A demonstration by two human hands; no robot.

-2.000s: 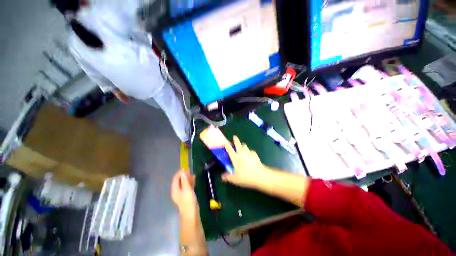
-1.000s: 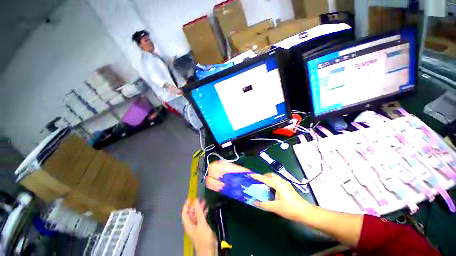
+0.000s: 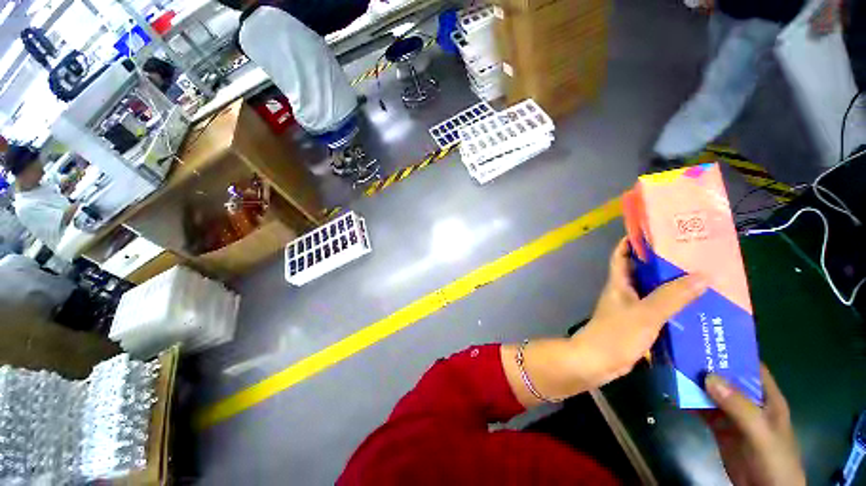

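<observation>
A long slim retail box [image 3: 710,285], orange at the top and dark blue lower down, is held upright over the green bench's left edge. It has a small dark outline logo on the orange part and white print on the blue. My left hand [image 3: 638,318] grips its left side, thumb across the front. My right hand [image 3: 755,427] holds its lower end, thumb on the front corner; part of this hand is hidden behind the box. Whether it is one box or several together, I cannot tell.
Green bench mat [image 3: 802,332] with white cables [image 3: 807,216] at right; a blue-and-white item [image 3: 857,456] is cut off at the edge. Yellow floor line [image 3: 437,299], white trays [image 3: 508,140], cartons [image 3: 560,52], a seated person [image 3: 299,71], and a person's legs [image 3: 717,81] nearby.
The view has swung left, away from the monitors and watch tray. The box was lifted off the mat in my right hand; my left hand, earlier apart from it, now grips it too.
</observation>
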